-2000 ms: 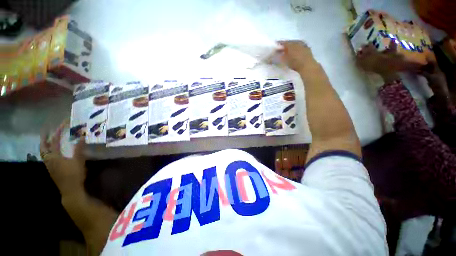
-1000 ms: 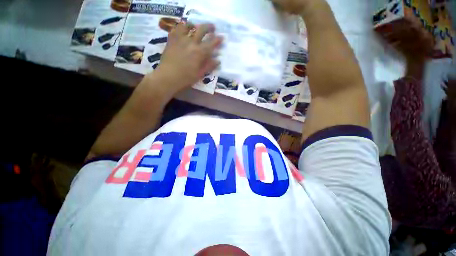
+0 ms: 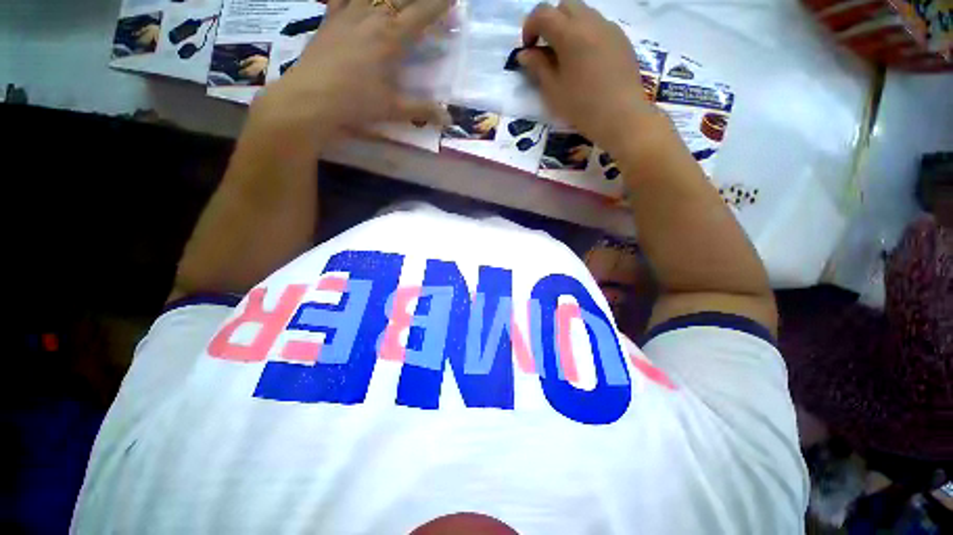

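A row of white-backed retail boxes (image 3: 695, 110) lies along the table's front edge at the top of the view. A glossy translucent sheet (image 3: 491, 78) lies over the middle boxes. My left hand (image 3: 361, 68) is spread flat over the boxes and the sheet's left side, slightly blurred; it grips nothing that I can see. My right hand (image 3: 585, 68) is over the sheet's right part, its fingertips pinching a small dark piece (image 3: 515, 60), perhaps a sticker.
Small dark specks (image 3: 740, 195) are clustered on the white table (image 3: 799, 136) right of the boxes. Orange boxes (image 3: 888, 29) stand at the top right. A person's dark-red patterned sleeve (image 3: 920, 303) is at the right edge.
My right hand has moved down and left over the sheet, and a dark piece now shows at its fingertips. My left hand has moved slightly up. The other person's hand has left view.
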